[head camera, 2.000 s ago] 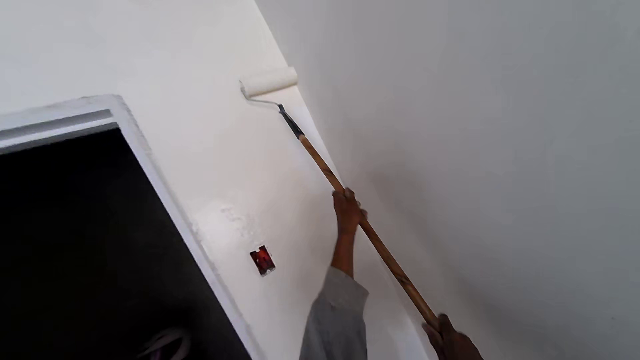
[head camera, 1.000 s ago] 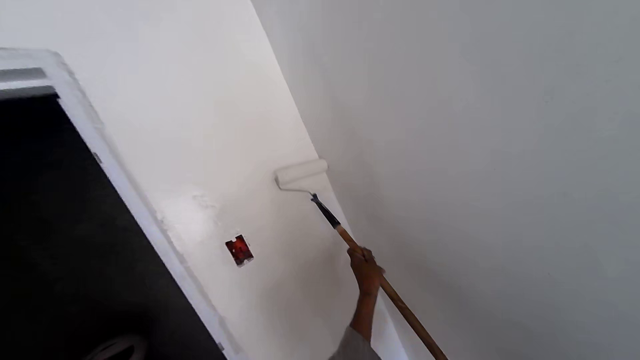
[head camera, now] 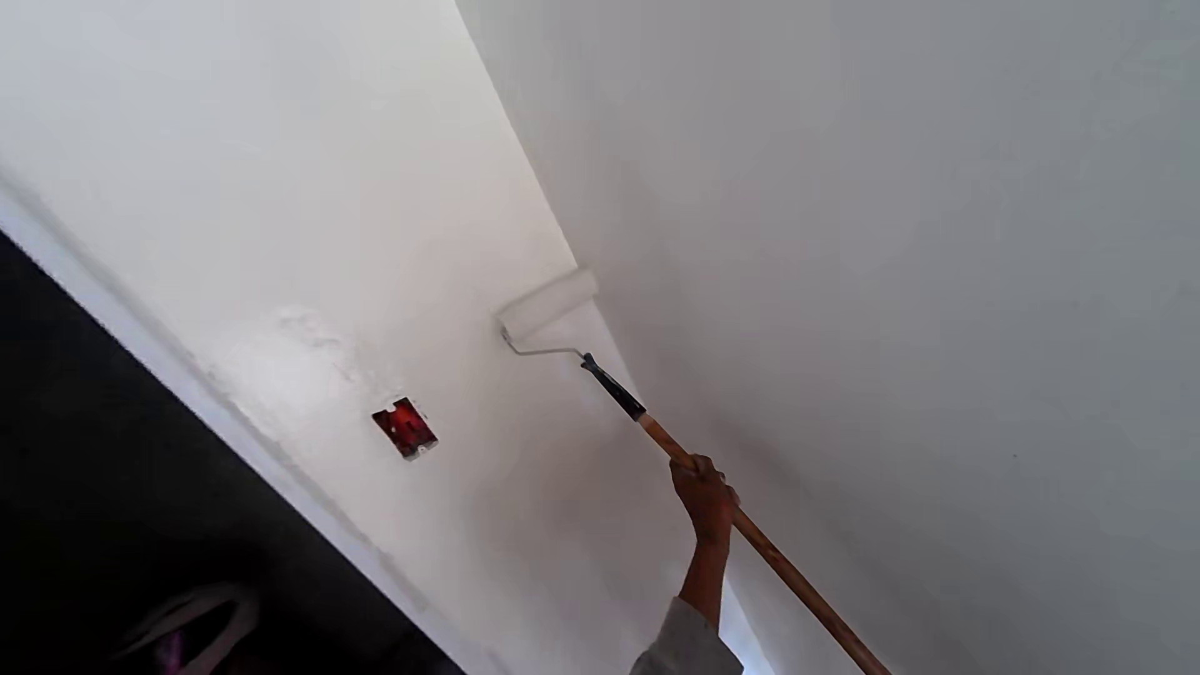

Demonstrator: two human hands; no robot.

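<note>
My left hand [head camera: 705, 497] is closed around the upper part of a wooden pole [head camera: 797, 589]. A black handle [head camera: 614, 386] joins the pole's top to the bent wire frame of a white paint roller [head camera: 547, 305]. The roller lies tilted on the white wall [head camera: 375, 169], with its right end at the corner where the grey-looking side wall [head camera: 891, 262] meets it. The pole runs out of view at the bottom edge, and my right hand is not visible.
An open red electrical box [head camera: 405, 428] is set in the wall, left of and below the roller. Further left, a white door frame [head camera: 281, 487] borders a dark doorway [head camera: 112, 450], with a pale curved object [head camera: 230, 619] low inside it.
The roller has moved down the wall along the corner, from above the electrical box's level toward it. My right hand, on the pole two seconds ago, has left the view.
</note>
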